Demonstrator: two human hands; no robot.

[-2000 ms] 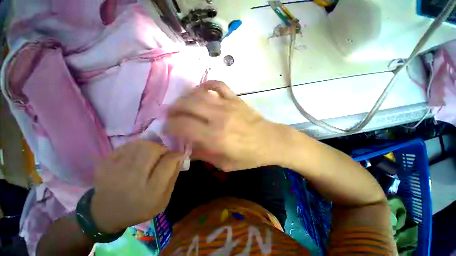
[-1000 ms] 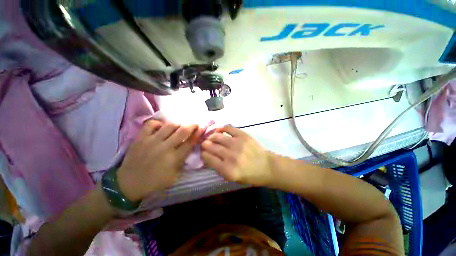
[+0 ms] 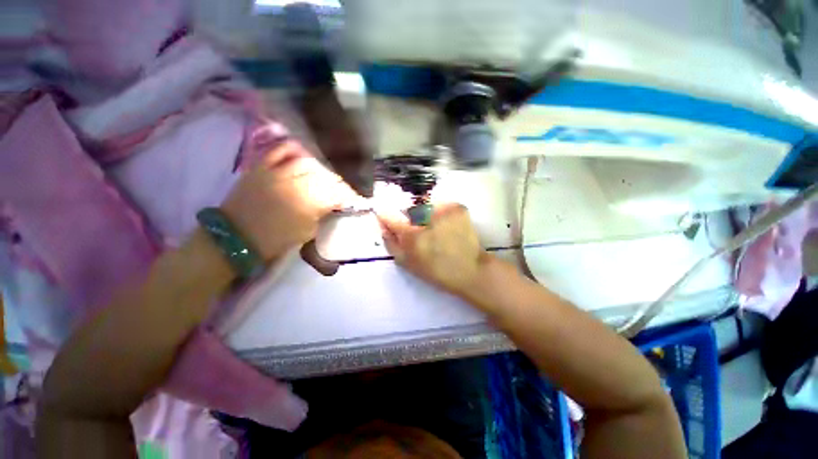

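Note:
The pink garment piece (image 3: 179, 161) lies bunched left of the needle, and a darker pink strip (image 3: 238, 385) hangs over the table's front edge. The white sewing machine (image 3: 610, 125) has a blue stripe; its presser foot area (image 3: 408, 175) is brightly lit and blurred. My left hand (image 3: 282, 197), with a dark band at the wrist, lies on the cloth left of the needle; glare hides its fingertips. My right hand (image 3: 439, 246) is just in front of the presser foot, its fingers bent towards the needle. What its fingertips hold is blurred.
A beige cable (image 3: 682, 269) loops over the machine bed (image 3: 583, 269) on the right. A blue plastic basket (image 3: 704, 385) stands below the table's front edge at lower right. More pink cloth (image 3: 771, 260) hangs beyond the machine's right end. A measuring scale (image 3: 386, 350) runs along the front edge.
Both hands have moved from the table's front up to the presser foot. The hands have moved apart, my left to the left and my right beside the needle. The view has shifted, showing more of the machine head.

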